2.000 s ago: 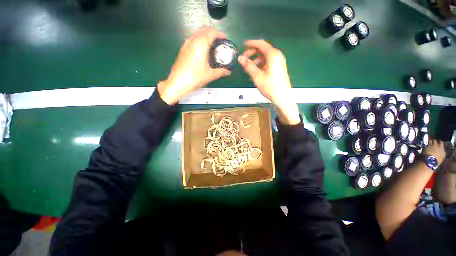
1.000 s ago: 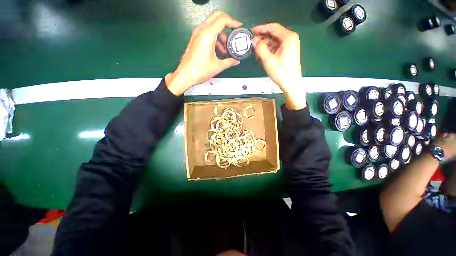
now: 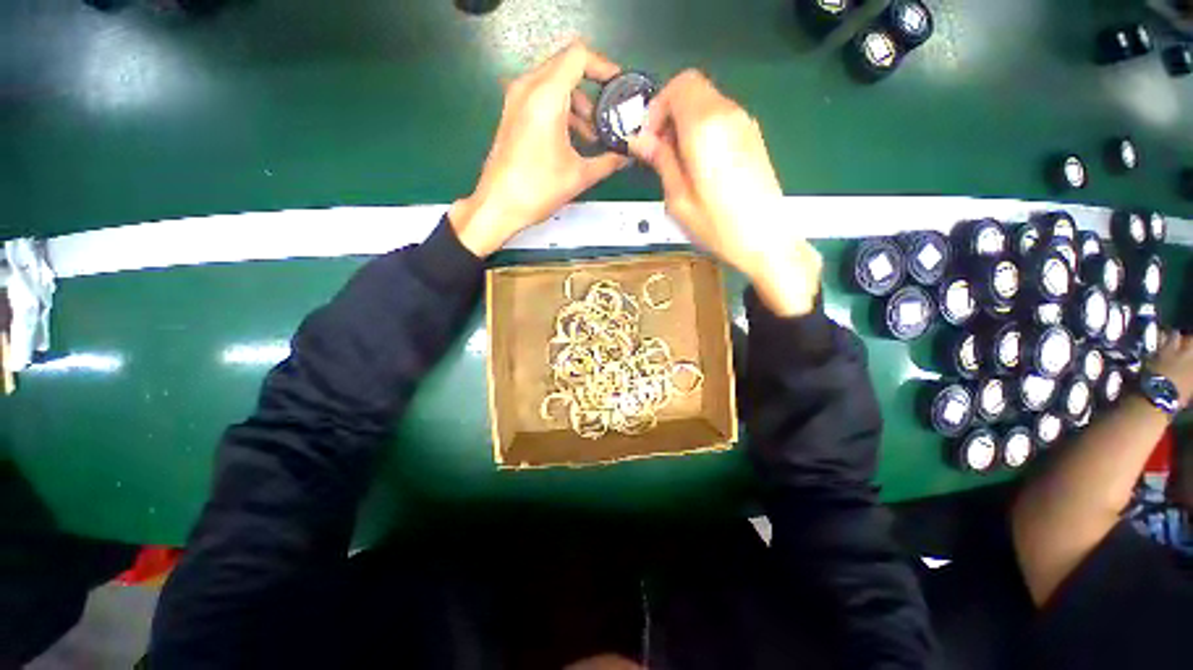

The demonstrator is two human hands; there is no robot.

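Observation:
A black round unit [image 3: 625, 113] with a white square mark on its end face is held above the green belt. My left hand [image 3: 539, 157] grips it from the left between thumb and fingers. My right hand [image 3: 713, 164] has its fingertips on the right side of the unit's face and covers part of it. Whether a ring is between the right fingertips cannot be told. Below my hands, an open cardboard box [image 3: 519, 353] holds a loose heap of thin cream rings [image 3: 605, 360].
The white strip [image 3: 262, 233] crosses behind the box. Grouped black units [image 3: 1053, 351] stand at the right, beside another person's arm [image 3: 1092, 491]. More units [image 3: 877, 52] stand on the green conveyor belt [image 3: 327, 131]. A pale crumpled item [image 3: 26, 301] lies at the far left.
My right hand has moved in and turned over the unit's face, covering more of it. The unit is tilted more. Units on the belt have shifted left and up in view.

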